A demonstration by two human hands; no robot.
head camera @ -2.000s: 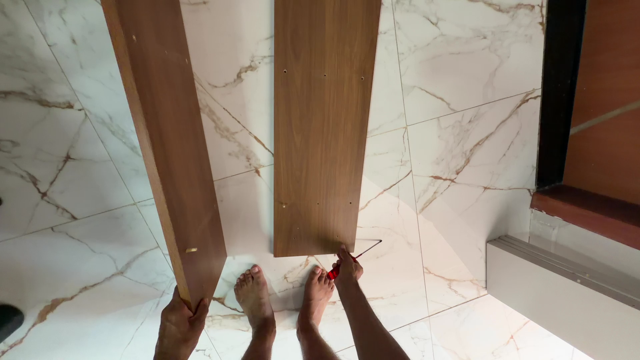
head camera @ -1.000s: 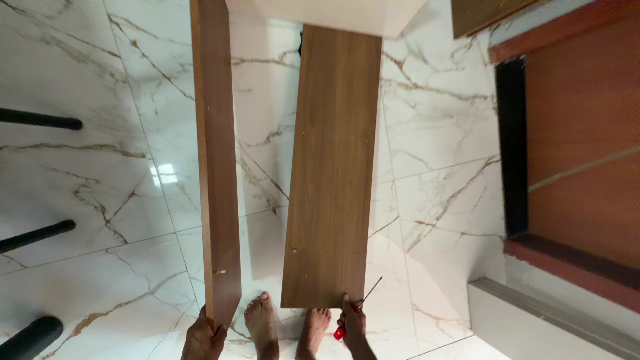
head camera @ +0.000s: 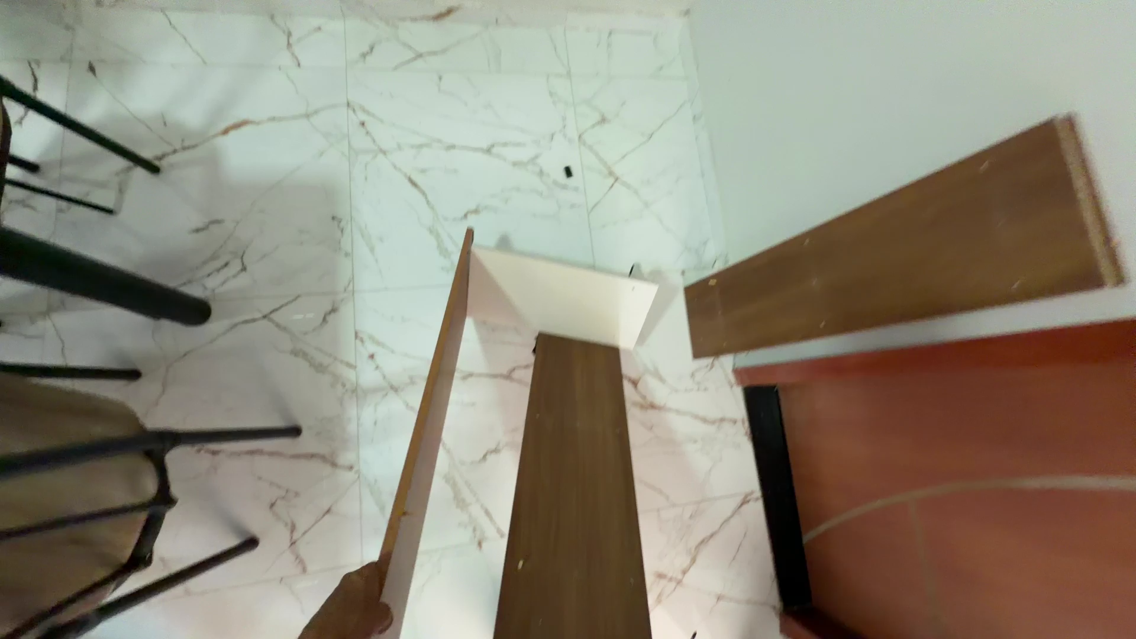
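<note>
My left hand (head camera: 351,603) grips the near end of a long wood-grain board (head camera: 430,426), which stands on edge with its far end near a white panel (head camera: 564,293). To its right, a second wood-grain board (head camera: 577,497) extends from the bottom of the view to the white panel; small holes or fittings mark its face. My right hand is outside the view. A thin dark tip (head camera: 694,635) shows at the bottom edge, too little of it to identify.
Another wood-grain board (head camera: 914,240) leans by the pale wall on the right, above a reddish-brown door (head camera: 967,444). Black-legged chairs (head camera: 89,444) stand at the left. A small black piece (head camera: 568,171) lies on the marble-patterned floor.
The view has swung far forward, bringing in the white panel's full width, the leaning board and the chairs. My right hand, earlier at the second board's near end with a red-handled tool, has left the view.
</note>
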